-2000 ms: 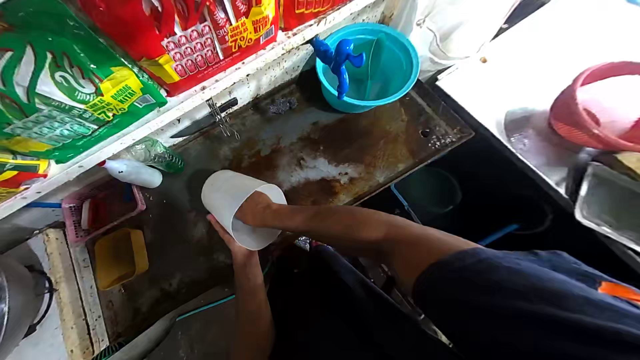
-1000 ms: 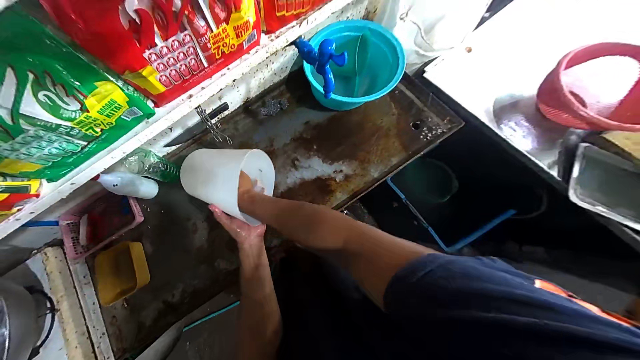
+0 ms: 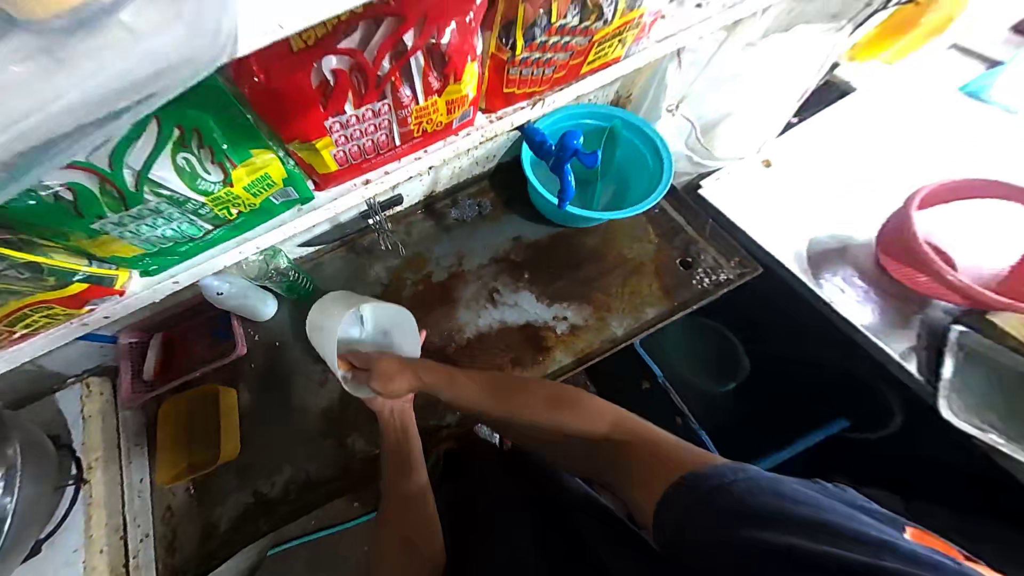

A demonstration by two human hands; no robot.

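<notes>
A white cylindrical container [image 3: 324, 332] lies tilted over the stained metal worktop [image 3: 520, 320], its open mouth facing me. My left hand [image 3: 398, 400] supports it from below and behind, mostly hidden by the container and my other arm. At the mouth is my right hand [image 3: 384, 374], its fingertips inside the rim; whether they grip something there cannot be seen. Left of the container lie a white bottle [image 3: 238, 296] and a green plastic bottle [image 3: 280, 272].
A teal basin [image 3: 648, 172] with a blue object [image 3: 564, 156] stands at the back. A knife [image 3: 352, 222], metal whisk-like wires [image 3: 382, 226], pink basket [image 3: 184, 348] and yellow tub [image 3: 198, 436] are around the worktop. Packets line the shelf [image 3: 448, 148]. A pink strainer-like bowl [image 3: 920, 240] stands right.
My right hand has drawn back from deep inside the container to its mouth. The container's opening now faces more toward me.
</notes>
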